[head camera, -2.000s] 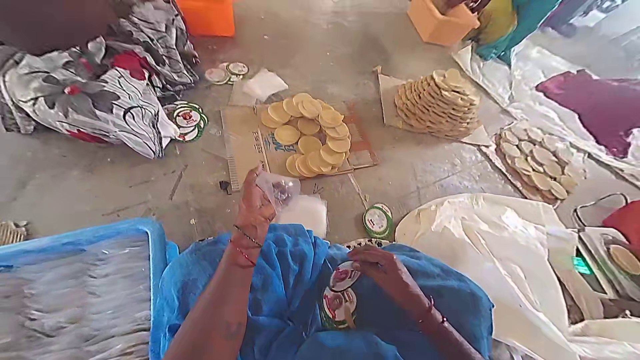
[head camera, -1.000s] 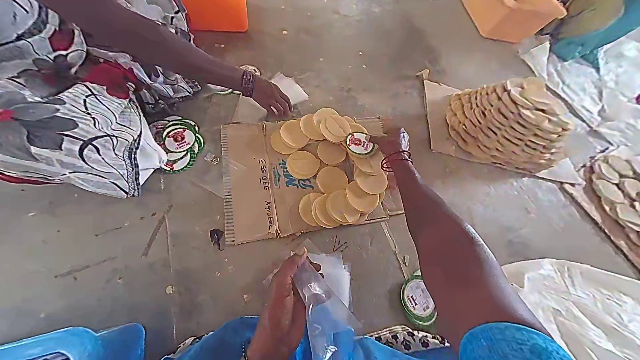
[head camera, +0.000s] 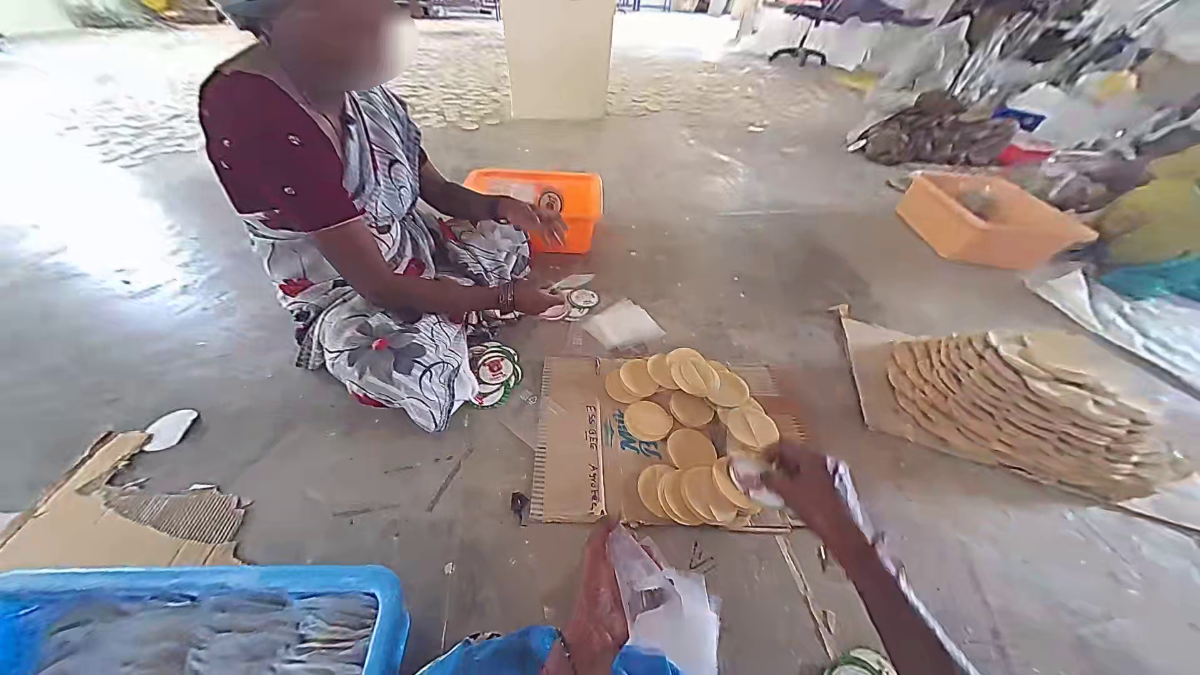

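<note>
My left hand [head camera: 597,600], low in the middle, holds a clear plastic bag [head camera: 642,572] over a stack of white sheets [head camera: 689,623]. At the right edge of a cardboard sheet [head camera: 569,469], my right hand [head camera: 804,483] is blurred. Its fingers grip a small whitish piece [head camera: 753,476], too blurred to name, against the pale tan round discs [head camera: 692,448]. These discs lie overlapping in a rough ring on the cardboard. Part of a round printed label [head camera: 861,662] shows at the bottom edge, below my right forearm.
A person [head camera: 375,234] sits across at the left, holding round labels [head camera: 581,300] near white sheets [head camera: 623,324]. More labels [head camera: 494,370] lie by their knee. A blue crate [head camera: 389,609], orange tubs [head camera: 586,211] and a large disc pile [head camera: 1012,412] stand around.
The view has tilted up. My right hand was at my lap two seconds ago, then reached out to the discs beside a printed label. The other person's hand has left the white sheets.
</note>
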